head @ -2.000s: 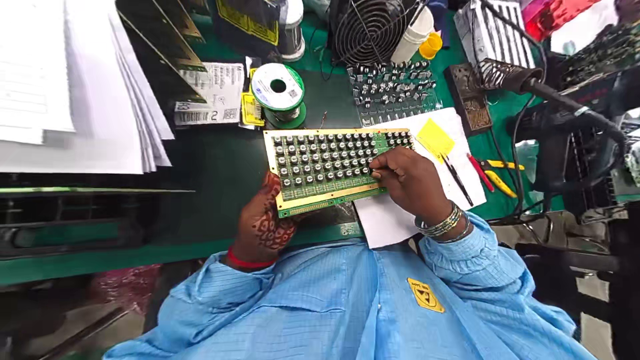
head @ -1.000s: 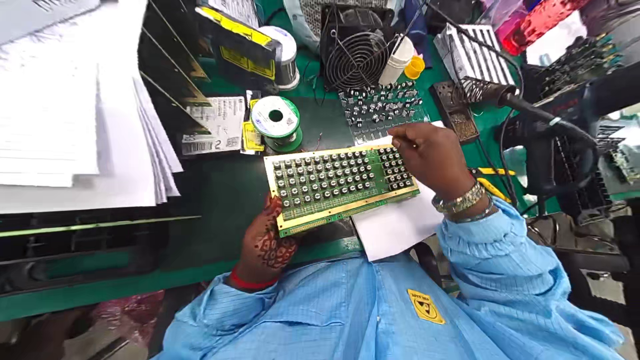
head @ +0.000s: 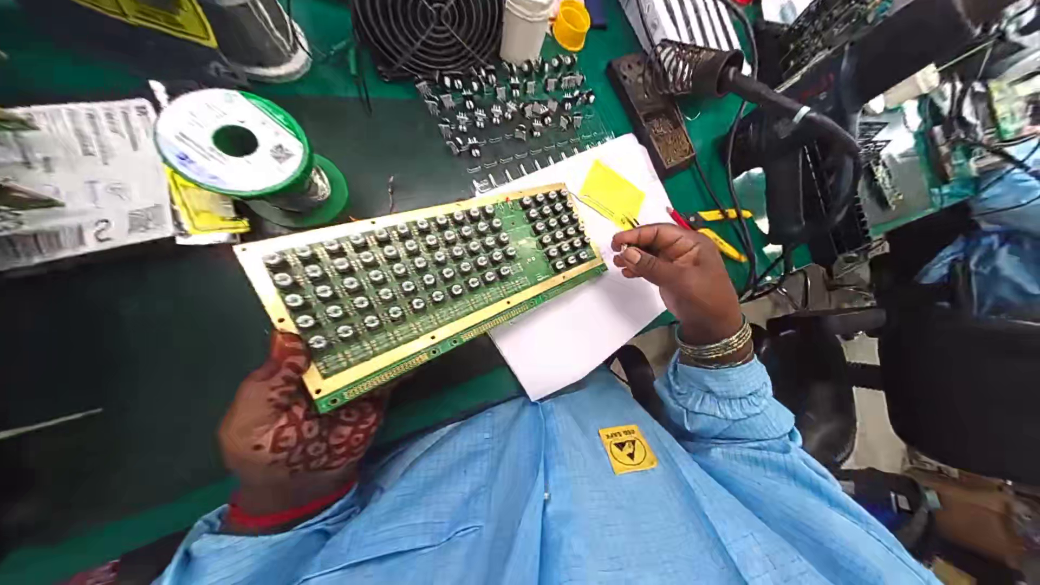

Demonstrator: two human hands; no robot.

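My left hand [head: 305,414] grips the lower left corner of a green circuit board [head: 532,262] with a gold-coloured border and rows of small round black-and-silver components. The board is held tilted above the bench. Just off its right end is my right hand [head: 670,268], thumb and index finger pinched together on a tiny part that is too small to name. White paper [head: 569,345] lies beneath the board, with a yellow sticky note [head: 613,193] on it. Beyond the board, several loose components [head: 508,106] stand in rows on the bench.
A solder wire spool [head: 231,142] stands at the left, near a labelled packet [head: 81,183]. A black fan [head: 431,32], a white bottle [head: 526,28] and a yellow cap [head: 571,24] are at the back. To the right are a soldering iron holder [head: 699,69] and yellow-handled pliers [head: 721,244].
My right hand has moved from the board's upper right part to beyond its right end. My left hand still holds the board. The view is closer to the bench.
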